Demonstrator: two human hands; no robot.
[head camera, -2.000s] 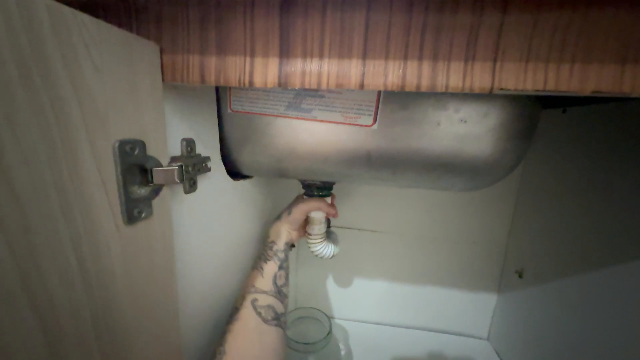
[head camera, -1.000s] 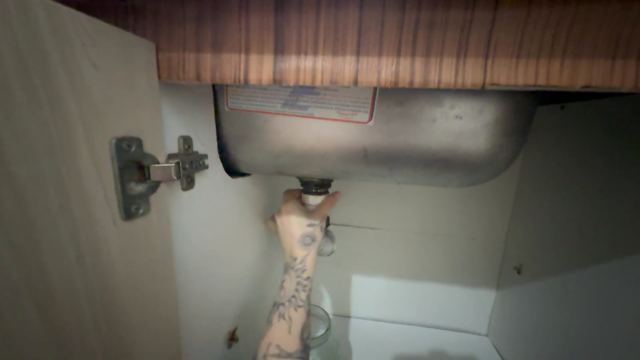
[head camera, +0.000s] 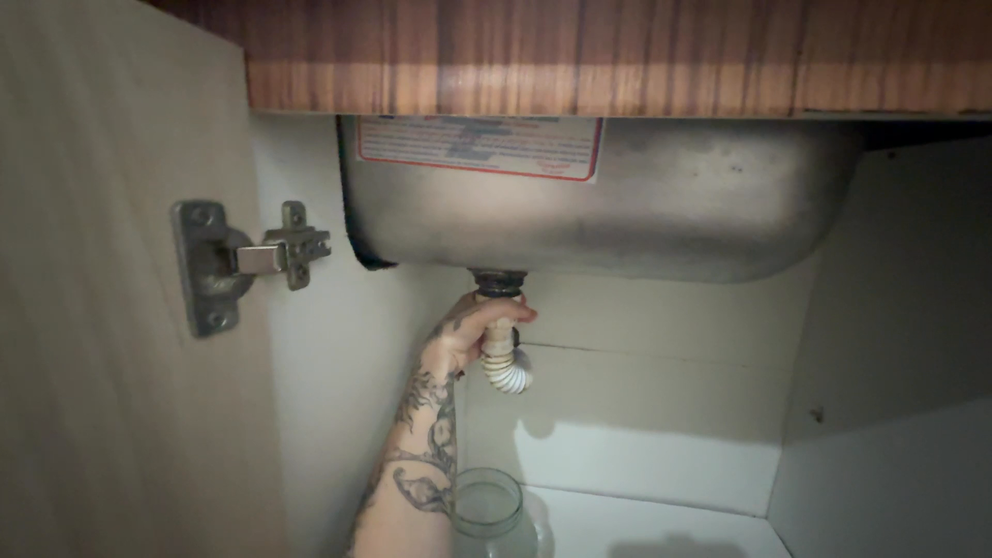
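Note:
My left hand (head camera: 484, 322) reaches up from below and is closed around the top of a white plastic drain pipe, just under the dark drain fitting (head camera: 498, 282) of a stainless steel sink bowl (head camera: 659, 209). One digit crosses the front of the pipe; the others are mostly hidden behind it. Below the hand, the pipe's corrugated bend (head camera: 508, 370) curves to the right. A clear glass jar (head camera: 488, 527) with an open top stands on the cabinet floor, partly covered by my tattooed forearm. My right hand is out of view.
An open cabinet door (head camera: 116, 372) with a metal hinge (head camera: 213, 267) borders the left side. Wood-grain trim (head camera: 542, 62) runs across the top, in front of the sink. A printed label (head camera: 480, 147) is on the bowl. The cabinet's right wall (head camera: 899, 349) bears a small fitting.
My left hand has turned on the pipe: a second ago its back faced the view with the forearm more upright; now the forearm slants from the lower left and the corrugated bend shows more.

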